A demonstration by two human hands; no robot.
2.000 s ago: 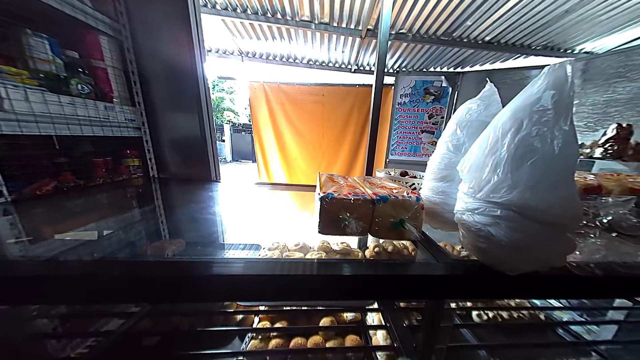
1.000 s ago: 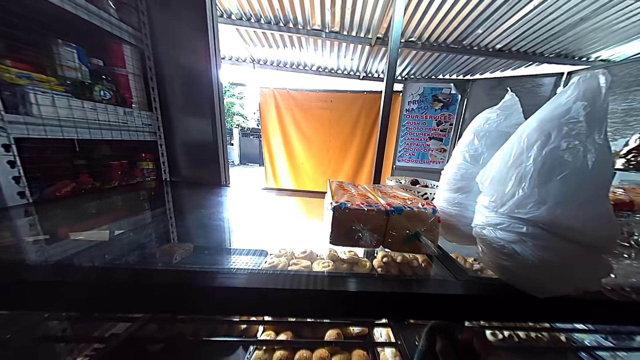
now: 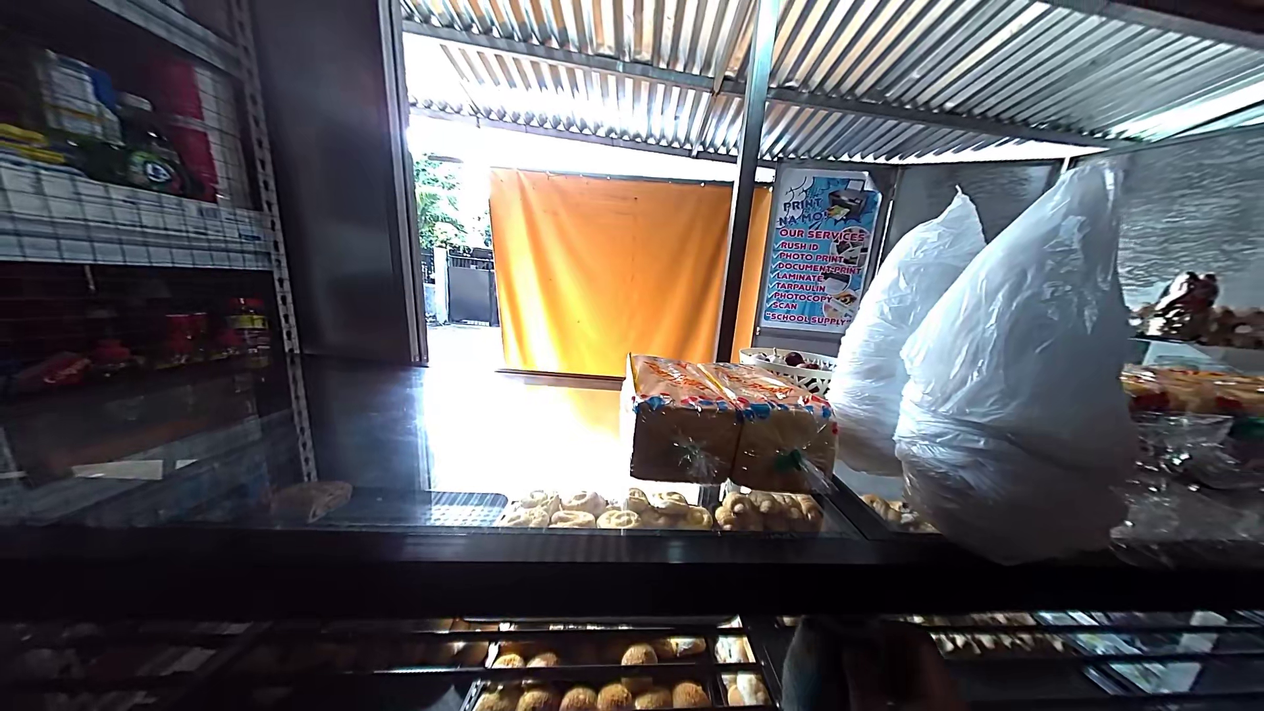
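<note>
Low in the view, right of centre, a dim brownish shape looks like part of my right hand [image 3: 913, 667], beside a dark grey form. It is too dark to tell its fingers or whether it holds anything. My left hand is out of view. Above, on the glass-topped display case [image 3: 642, 573], two wrapped loaves of bread [image 3: 731, 425] lie side by side. To their right stand two filled white plastic bags [image 3: 1017, 395], [image 3: 904, 336]. Pale rolls [image 3: 602, 509] show through the glass, and a tray of round brown buns [image 3: 592, 696] is on the rack below.
Metal shelves [image 3: 128, 242] with bottles and packets stand at the left. A white basket [image 3: 790, 365] is behind the loaves. Packaged goods [image 3: 1195, 395] sit at the far right. Beyond are a metal post [image 3: 748, 188], an orange tarpaulin [image 3: 612, 267] and a printed poster [image 3: 820, 247].
A dark shape, likely my right hand, has come into view at the bottom right of centre. The loaves and bags have not plainly moved on the case.
</note>
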